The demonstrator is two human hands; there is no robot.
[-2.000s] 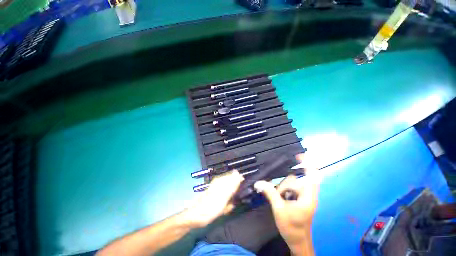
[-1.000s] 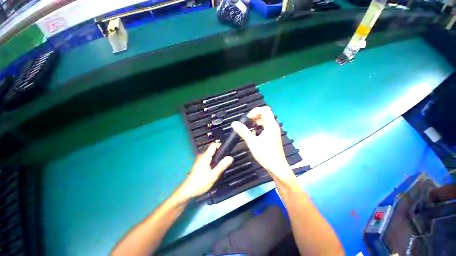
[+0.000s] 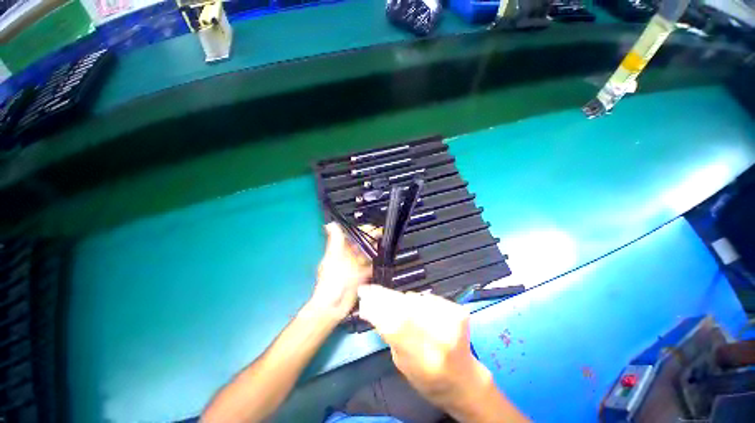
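A black tripod unit point(image 3: 397, 227) is held over the slotted tray, its dark legs spread upward in a V. My left hand point(image 3: 341, 268) grips it from the left near the leg hub. My right hand point(image 3: 422, 335) is closed around its lower end, which is mostly hidden in the fingers. The black slotted parts tray point(image 3: 476, 235) lies under the unit, with several sticks with shiny rods in its grooves. A dark bar point(image 3: 499, 292) lies at the tray's near right corner.
A control box with a red button point(image 3: 627, 382) and dark machinery stand at lower right on the blue table point(image 3: 546, 355). More dark trays point(image 3: 33, 330) are at far left. A pale arm with an orange band point(image 3: 633, 62) stands at upper right. A bagged dark item point(image 3: 414, 15) is at the top.
The unit was a closed dark stick between both hands; now its legs are spread. My right hand has moved down from the unit's top end to its lower end.
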